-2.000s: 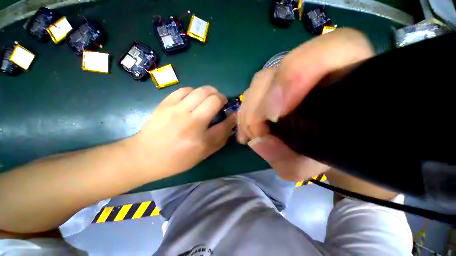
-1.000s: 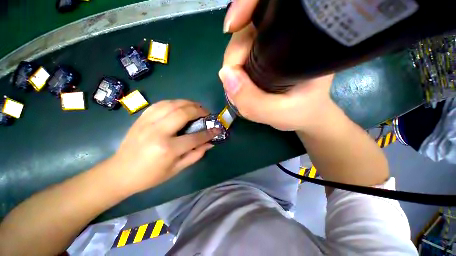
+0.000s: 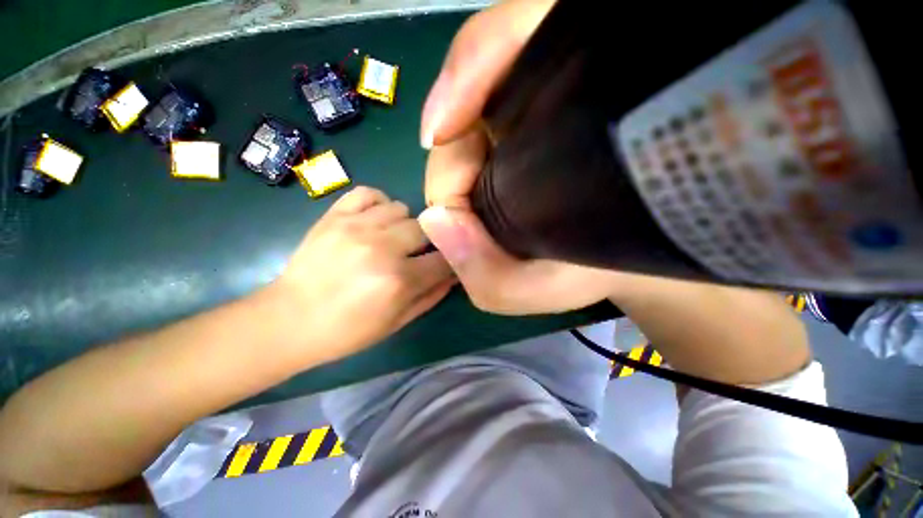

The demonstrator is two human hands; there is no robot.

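My right hand (image 3: 486, 212) is closed around the large black electric screwdriver (image 3: 587, 152), which has a white printed label and fills the upper right. My left hand (image 3: 359, 268) rests on the green bench with its fingertips against the right hand's fingers. The device housing at the left fingertips is hidden now, and so is the screwdriver tip. Several black housings with circuit boards (image 3: 271, 150) lie up and to the left, each with a white, yellow-edged battery (image 3: 323, 173) beside or partly over it.
The dark green bench surface (image 3: 132, 263) ends at a pale metal rail (image 3: 172, 35) at the back. A black cord (image 3: 708, 386) crosses below my right forearm. Yellow-black hazard tape (image 3: 283, 451) marks the grey floor. A crinkled clear plastic item (image 3: 880, 334) is at the far right.
The housing and battery seen at my left fingertips one second ago are now covered by my hands. The screwdriver's label now shows larger, and the tray-like stack at the right is out of view.
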